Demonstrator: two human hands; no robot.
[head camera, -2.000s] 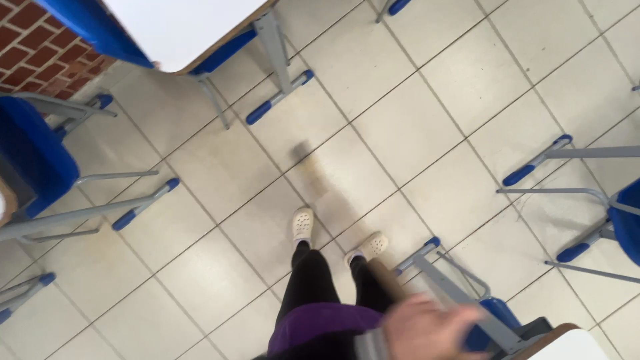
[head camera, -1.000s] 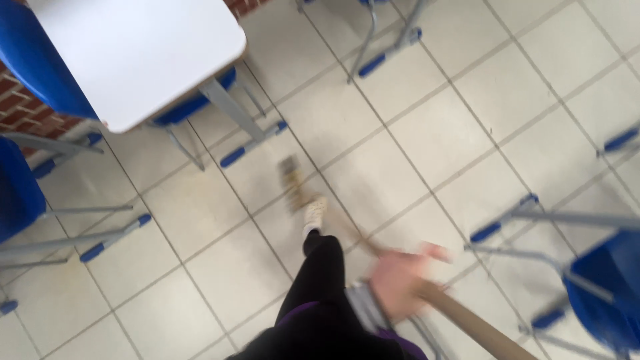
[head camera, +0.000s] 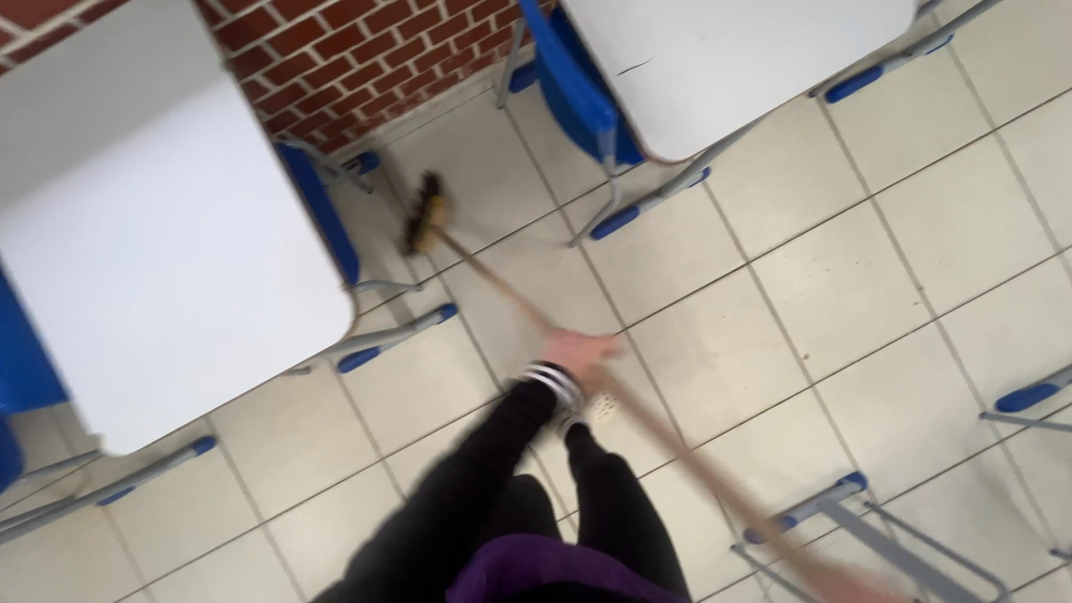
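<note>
A push broom with a wooden block and dark bristles (head camera: 427, 216) is on the tiled floor near the brick wall, between two desks. Its long wooden handle (head camera: 695, 465) runs down to the lower right. Partway along the handle, my left hand (head camera: 579, 356) is closed around it, below a black sleeve with a striped cuff. My right hand (head camera: 858, 584) is blurred and partly cut off at the bottom edge, at the upper end of the handle, and seems to grip it.
A white-topped desk (head camera: 176, 251) stands at the left and another white desk (head camera: 737, 67) at the top, each with blue chairs. The red brick wall (head camera: 360, 63) is behind. Grey metal legs with blue feet (head camera: 804, 507) stand at lower right, others at the right edge.
The broom head has moved from open floor to beside the brick wall, between the desks. My left arm now reaches further forward. The view has shifted toward the wall.
</note>
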